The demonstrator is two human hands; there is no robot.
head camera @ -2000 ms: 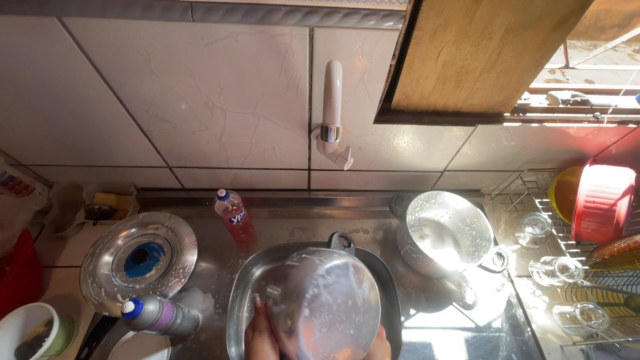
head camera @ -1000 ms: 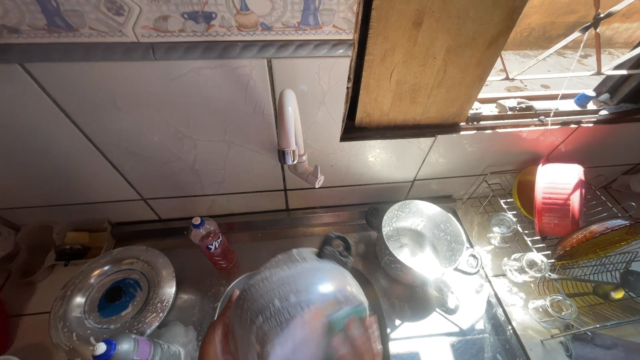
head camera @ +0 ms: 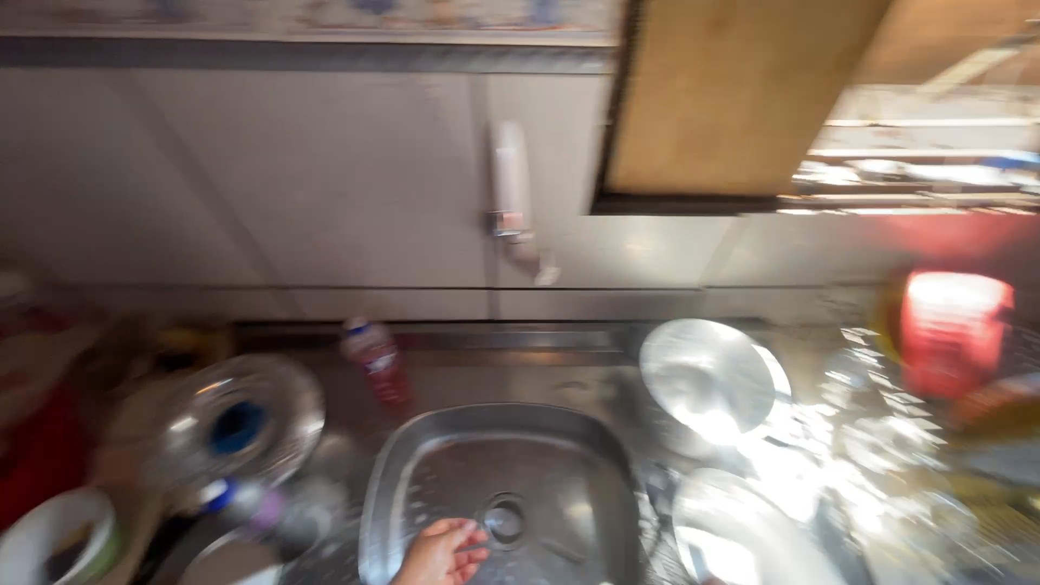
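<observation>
Over the stainless steel sink basin (head camera: 569, 439) is my left hand (head camera: 445, 554), its fingers loosely curled and apart, near the drain (head camera: 504, 520) and holding nothing. Only what looks like a fingertip of my right hand (head camera: 713, 581) shows at the bottom edge, against a shiny round metal vessel (head camera: 735, 520) right of the basin; its grip is hidden. Behind that vessel is a metal pot (head camera: 707, 378) in bright sunlight. A bottle of red liquid (head camera: 378, 366) stands behind the basin's left corner. The picture is blurred.
On the left are a round metal lid or dish (head camera: 280, 406) with a blue centre, a blue-capped bottle (head camera: 272, 508) and a white cup (head camera: 93, 516). A wall faucet (head camera: 512, 187) projects above the basin. The dish rack at right holds a red container (head camera: 955, 333) and glassware.
The large metal vessel has left its place over the basin, and a round metal vessel now shows to the right. My left hand is off it. The green sponge seen a second ago is out of sight.
</observation>
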